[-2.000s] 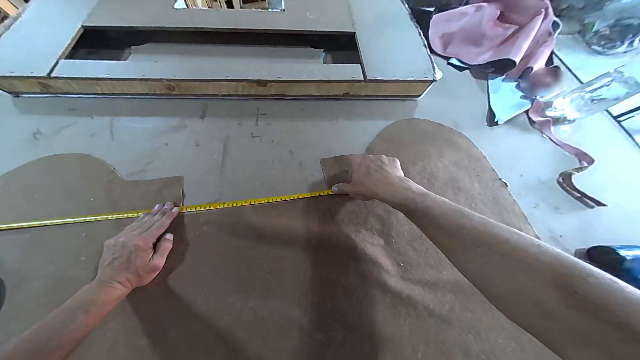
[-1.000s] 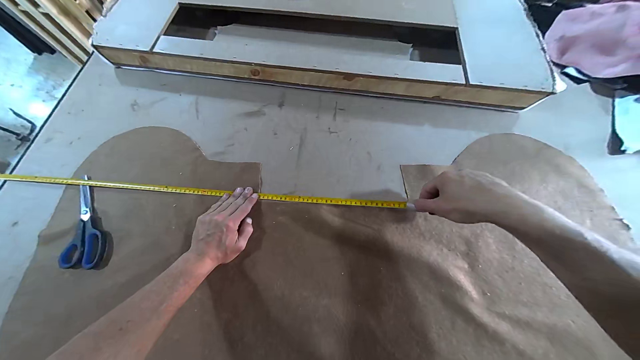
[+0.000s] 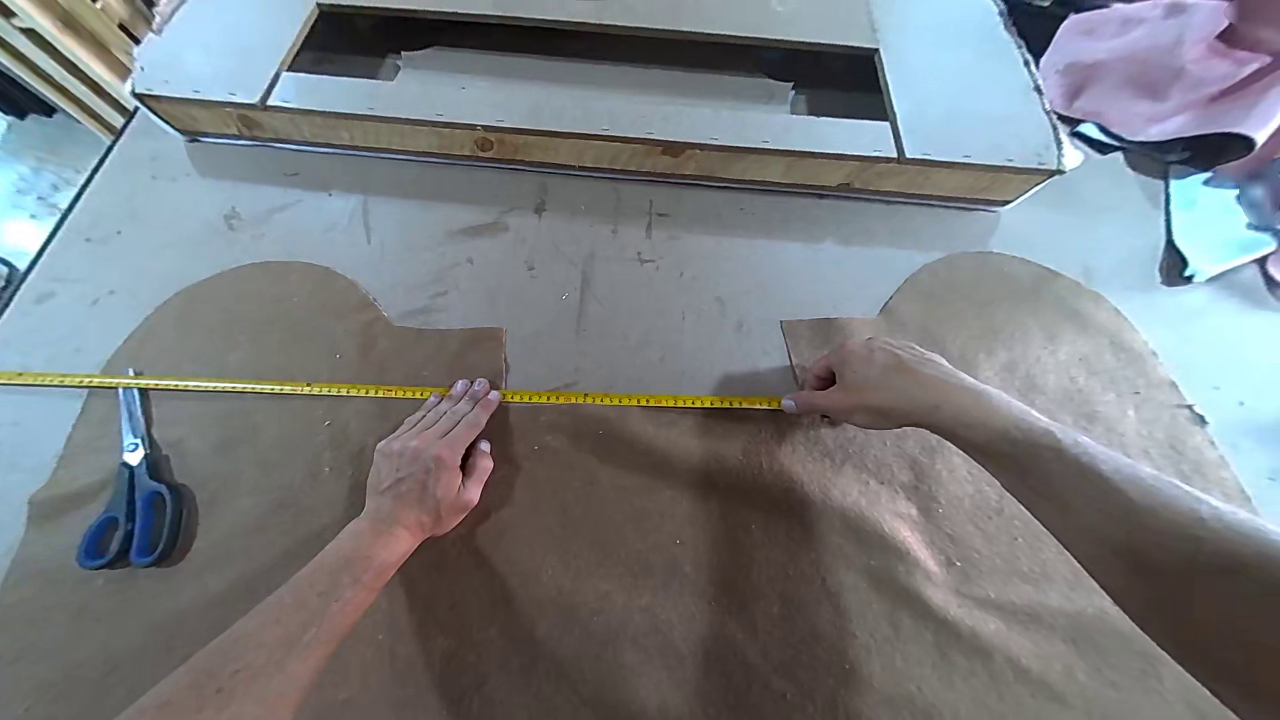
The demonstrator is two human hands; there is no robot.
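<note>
A large brown sheet (image 3: pixel 620 560), paper or fabric, with two rounded lobes and a rectangular notch between them lies before me. Across it and the notch runs a yellow measuring tape (image 3: pixel 640 400). My left hand (image 3: pixel 430 460) lies flat, its fingertips pressing the tape beside the notch's left edge. The end of the tape is pinched between thumb and finger of my right hand (image 3: pixel 880 385), at the notch's right edge. Scissors with blue and black handles (image 3: pixel 135 490) rest on the sheet at the left, their blade tips under or beside the tape.
A wooden frame (image 3: pixel 600 150) covered with grey board, with a long opening, stands at the back of the light grey table (image 3: pixel 560 260). Pink fabric (image 3: pixel 1150 75) and dark and pale scraps lie at the back right. Wooden slats (image 3: pixel 65 60) show at the far left.
My right hand, lying over the tape's end and the notch corner two seconds ago, now pinches the tape's end. The left hand stays on the tape. The view has shifted left, bringing in the scissors.
</note>
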